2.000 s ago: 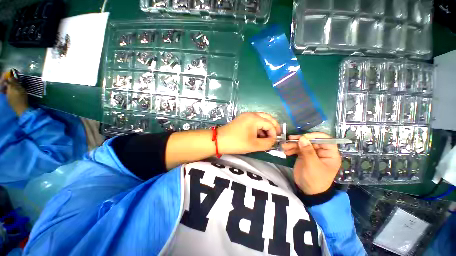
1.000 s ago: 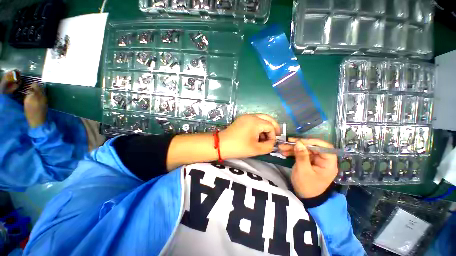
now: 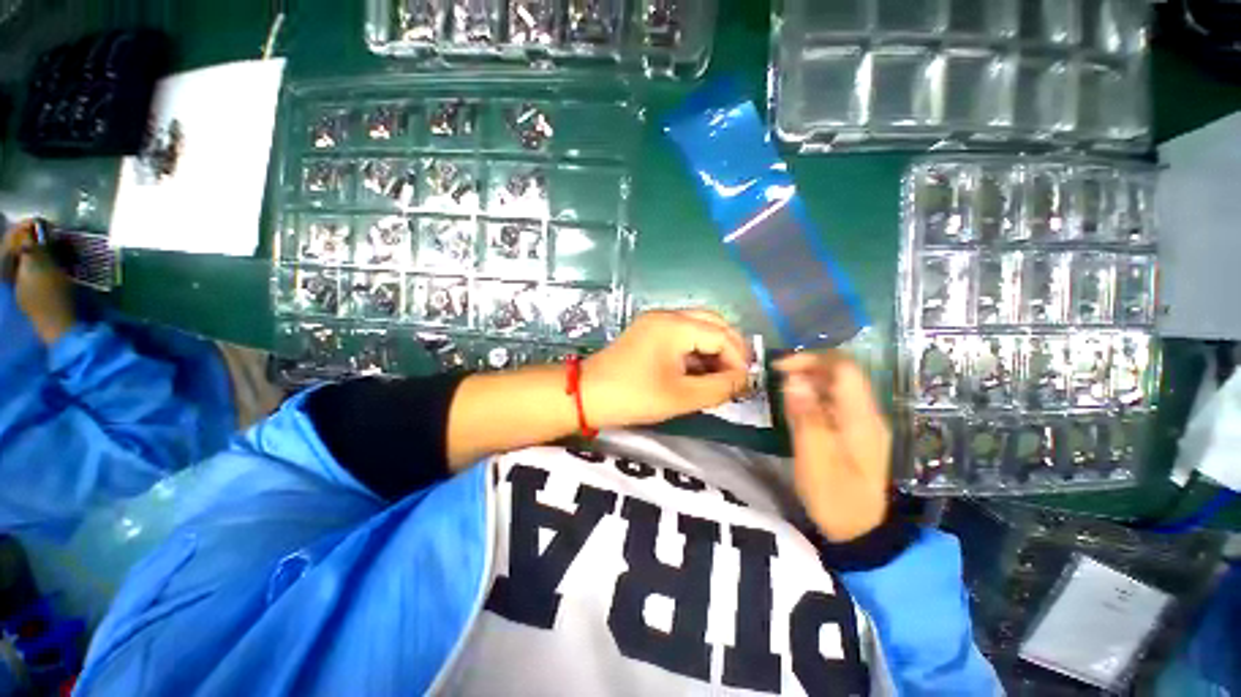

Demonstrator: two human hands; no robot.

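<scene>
My left hand (image 3: 667, 368), with a red string at the wrist, is pinched on a small silver component (image 3: 754, 365), mostly hidden by the fingers. A small white piece (image 3: 746, 406) shows just below those fingertips. My right hand (image 3: 837, 429) is just to the right, apart from the left hand and motion-blurred. Its fingers are bent, and the blur hides whether the tweezers are in it.
A part-filled clear tray (image 3: 456, 204) lies left of centre and a filled one (image 3: 1028, 320) at right. A blue-ended film packet (image 3: 769, 211) lies between them. More trays (image 3: 960, 75) stand at the top. A neighbour's blue sleeve (image 3: 102, 395) is at left.
My right hand has drawn slightly away from the left and turned more upright. The tweezers, earlier seen pointing right from it, no longer show clearly. The view has shifted slightly.
</scene>
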